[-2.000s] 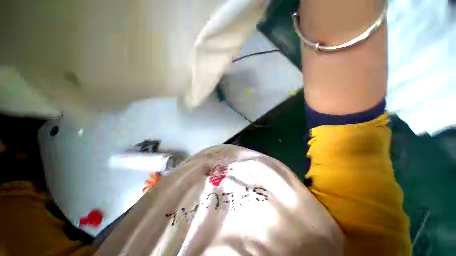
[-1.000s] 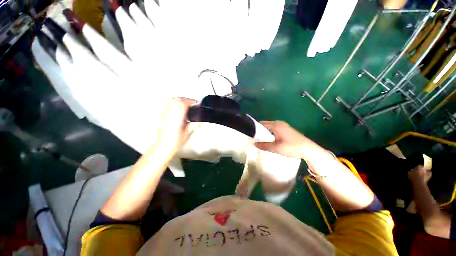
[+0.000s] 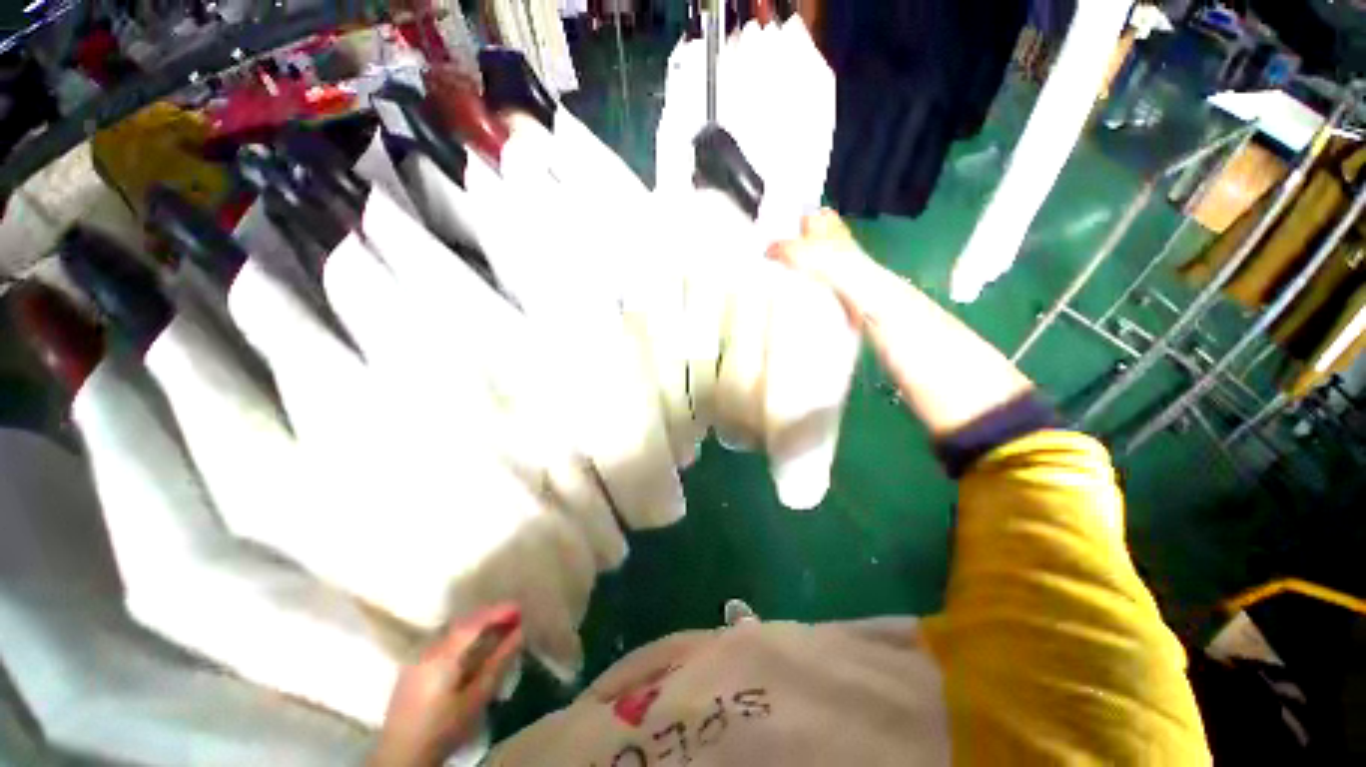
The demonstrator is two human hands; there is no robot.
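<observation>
White jackets (image 3: 495, 390) hang in a crowded row from left to centre, on dark and red-brown hangers. At the row's right end a white jacket (image 3: 809, 375) hangs on a black hanger (image 3: 727, 168). My right hand (image 3: 814, 258) is at this jacket's shoulder, its fingers closed on the cloth. My left hand (image 3: 462, 667) is low, in front of the hanging sleeves, with its fingers bent and its wrist near the bottom edge. Whether it grips cloth cannot be told.
Green floor (image 3: 839, 555) shows beyond the jackets. Dark garments (image 3: 914, 90) hang at the back. Metal racks with brown garments (image 3: 1288, 225) stand at the right. A yellow tube (image 3: 1303, 593) and a dark shape are at the lower right. Red items lie at the back left.
The jacket and black hanger held between both hands now hang at the row's right end. My right hand has moved up; my left has moved down and away from the hanger. The view has turned.
</observation>
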